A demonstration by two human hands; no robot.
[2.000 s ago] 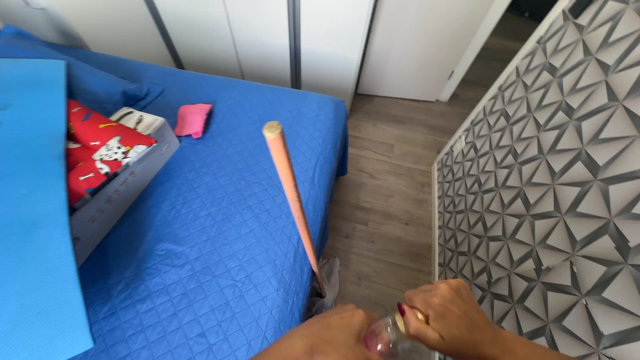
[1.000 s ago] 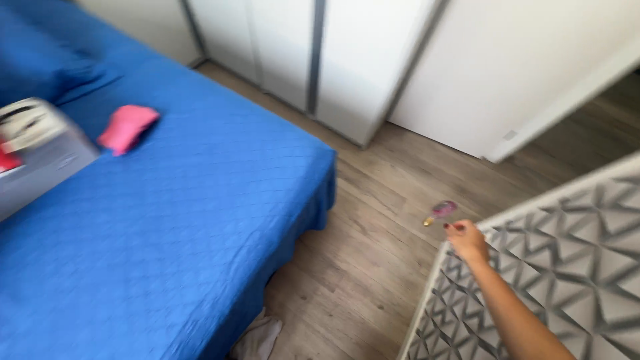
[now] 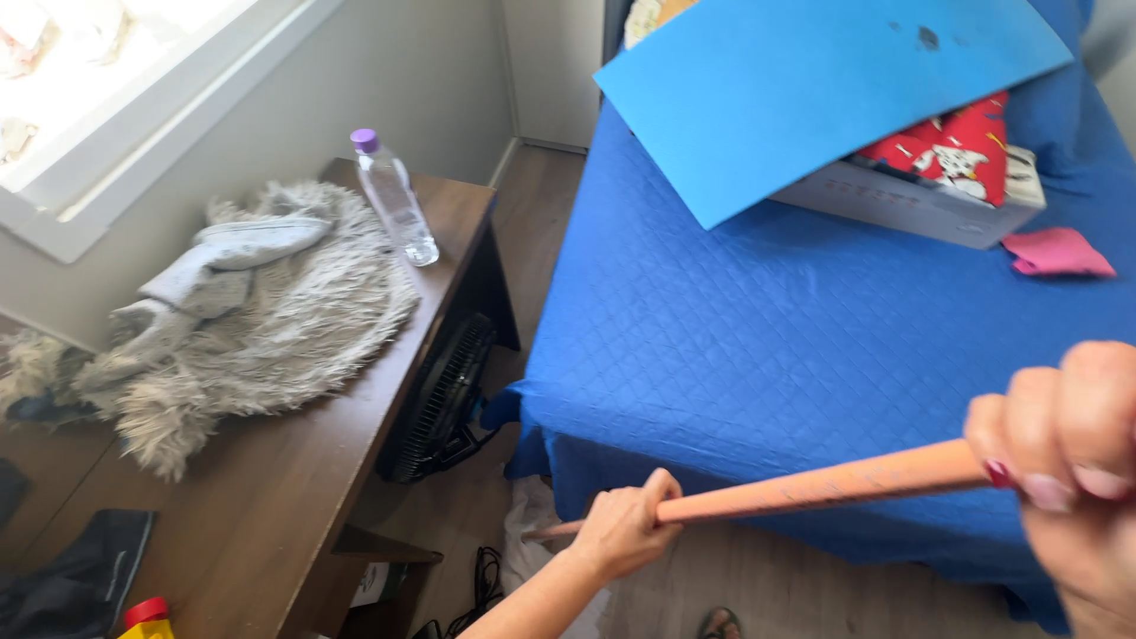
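Observation:
An orange-pink pole [image 3: 825,484] slants across the lower right of the head view, with both hands closed around it. My left hand [image 3: 626,519] grips it lower down, near the bed's edge. My right hand [image 3: 1065,435] holds its near upper part at the right edge of the view; the pole's end there is hidden. Past my left hand the pole reaches down to a pale cloth [image 3: 531,541] on the floor. Behind the pole lies the blue quilted bedspread [image 3: 710,355].
A wooden desk [image 3: 240,506] at left bears a shaggy grey mat [image 3: 302,311] and a purple-capped bottle [image 3: 395,200]. A black fan [image 3: 444,399] stands beside it. On the bed are a box [image 3: 914,209], a blue sheet [image 3: 825,98] and a pink cloth [image 3: 1061,251]. Cables [image 3: 484,577] lie on the floor.
The view has swung to the desk side. One second ago an extended hand was near a small clear and purplish item by the patterned wall; now both hands grip the pole.

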